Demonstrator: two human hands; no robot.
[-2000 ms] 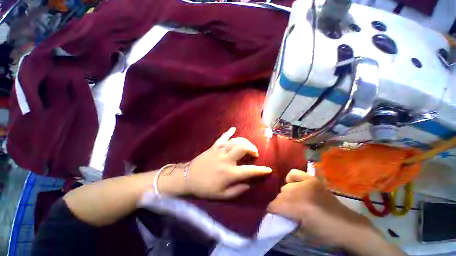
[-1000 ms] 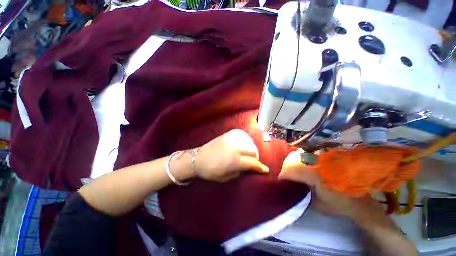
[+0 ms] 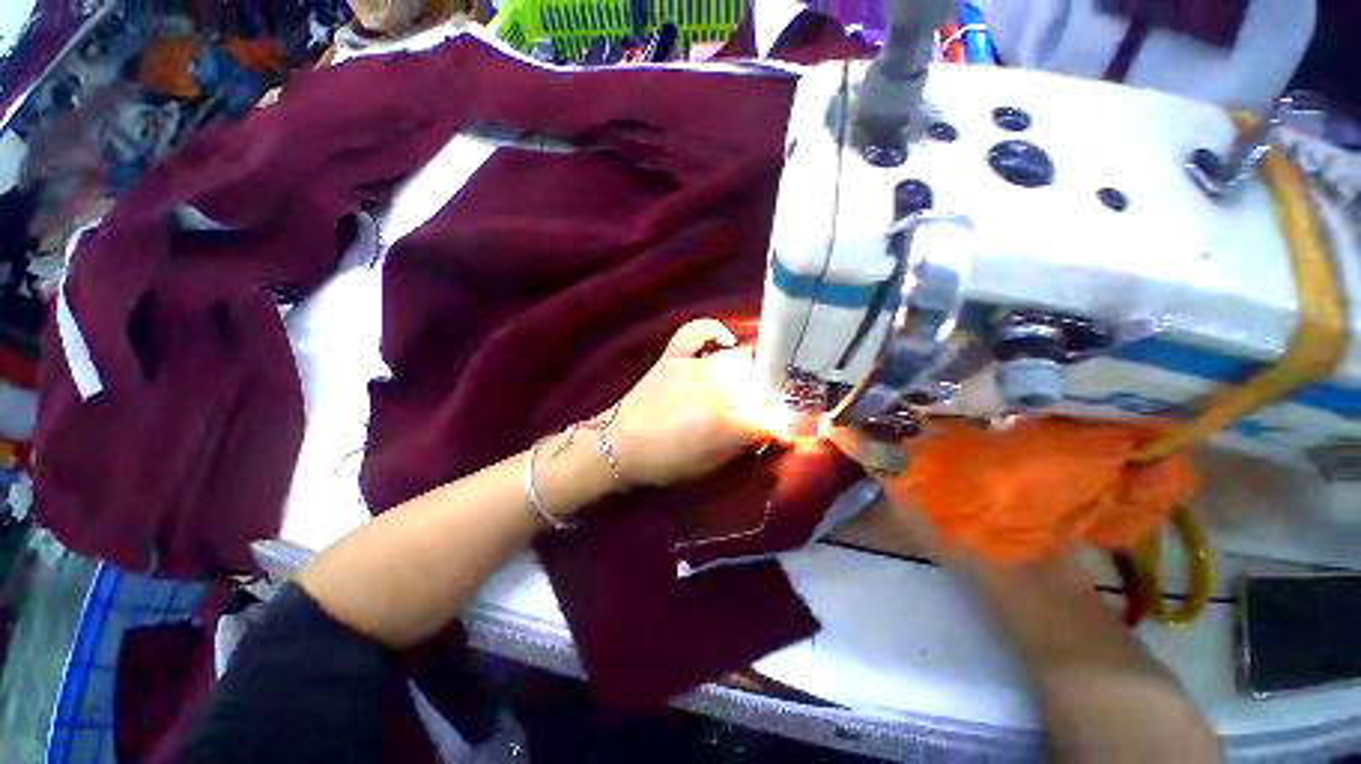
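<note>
The large maroon garment panel spreads left and in front of the white sewing machine, with white strips showing. My left hand lies on the maroon cloth just left of the lit needle area, fingers close to the presser foot. My right hand is just right of the needle, mostly hidden by the orange fluffy bundle and the machine head. A smaller maroon piece with a stitched line hangs towards the table's front edge.
Snips with red and yellow loops lie right of the orange bundle. A dark phone-like rectangle lies at the right end. A yellow-orange strap hangs over the machine. A green basket is behind, a blue basket at lower left.
The near part of the maroon cloth has turned and shifted, now showing the smaller piece and stitched line. My left hand has moved up closer to the needle, and my right hand further under the orange bundle.
</note>
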